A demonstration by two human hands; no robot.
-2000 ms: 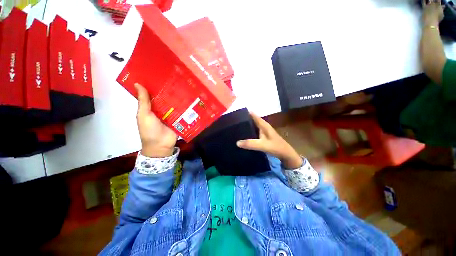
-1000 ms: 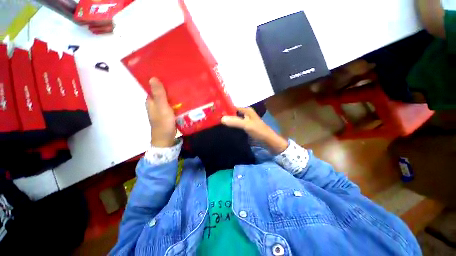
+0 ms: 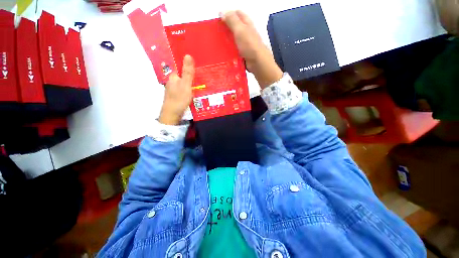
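A red box sleeve [image 3: 211, 65] with a barcode label and a yellow mark is around the upper part of a black inner box [image 3: 226, 141]. The box's lower part sticks out below, close to my body. My left hand [image 3: 178, 93] holds the sleeve's left side, thumb on its face. My right hand [image 3: 247, 43] grips the sleeve's upper right corner and edge. Another closed black box [image 3: 303, 43] with pale lettering lies on the table to the right. Another red sleeve piece [image 3: 155, 45] shows behind the held sleeve, partly hidden.
Sleeved boxes [image 3: 53, 65] stand in a row at the left of the white table [image 3: 116, 111]. Small black clip-like items [image 3: 106, 46] lie near them. A red pile [image 3: 109, 5] is at the back. A red stool [image 3: 402, 118] is at the right below the table; another person's arm is cut off there.
The black box now sits partly inside the red sleeve, which has turned more upright. My right hand has moved from the black box to the sleeve's upper right corner.
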